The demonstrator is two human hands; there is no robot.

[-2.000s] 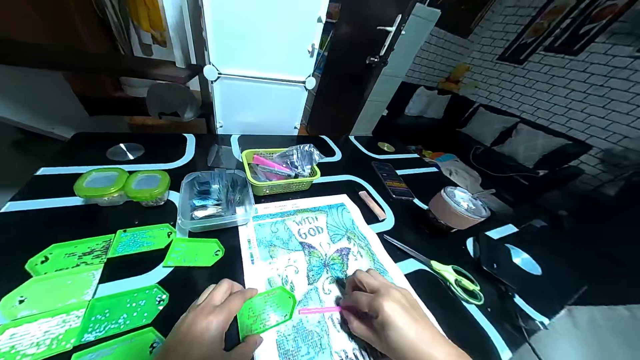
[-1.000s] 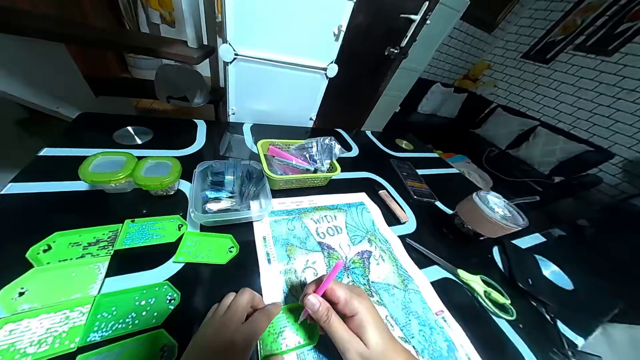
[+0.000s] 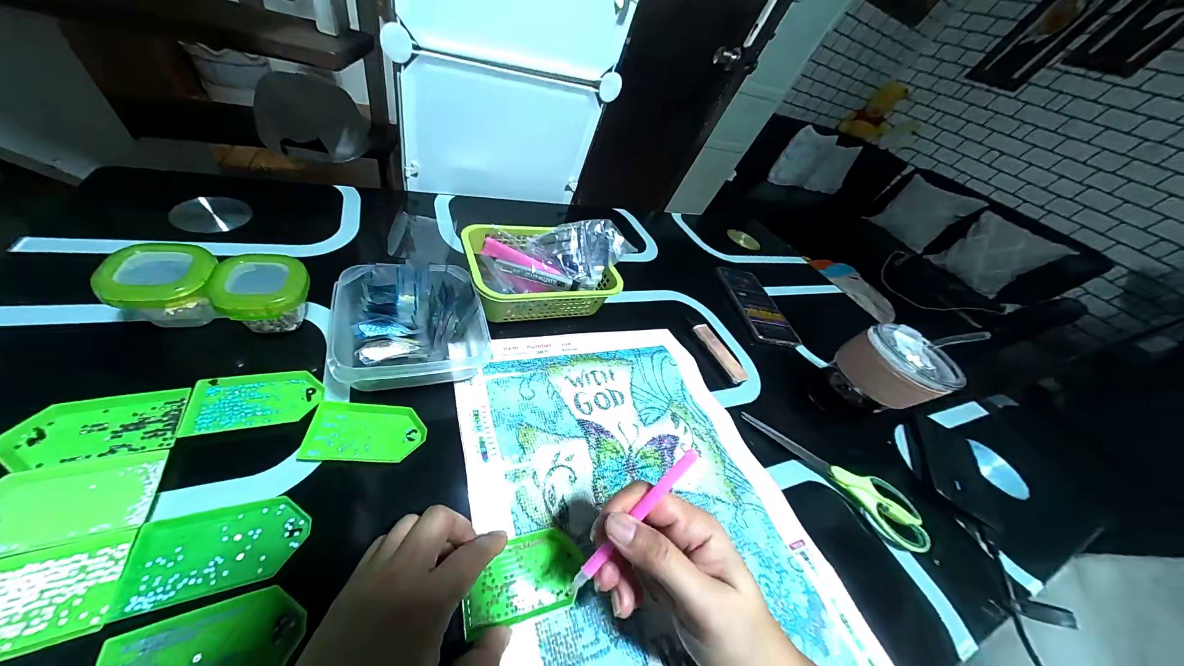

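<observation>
My right hand (image 3: 684, 573) grips a pink diamond-painting pen (image 3: 647, 504), its tip at the right edge of a small green bead tray (image 3: 523, 578). My left hand (image 3: 421, 578) holds that tray by its left side, thumb below and fingers above, over the lower left of the diamond-painting canvas (image 3: 749, 518). The canvas shows a butterfly and printed lettering on a blue ground. Several more green trays lie at the left, among them one with blue beads (image 3: 248, 404), one with dark beads (image 3: 102, 428) and one with few beads (image 3: 363, 432).
Beyond the canvas stand a clear plastic box (image 3: 407, 365) of small bags and a green basket (image 3: 546, 305). Two green-lidded containers (image 3: 155, 273) are at the left. To the right lie a phone (image 3: 758, 305), scissors (image 3: 865, 495) and a lidded pot (image 3: 888, 370). A cable hangs at the right edge.
The right hand with the pink pen has moved from over the canvas to the green tray, and the pen now stands tilted upright. The left hand stays at the tray. The view has shifted somewhat.
</observation>
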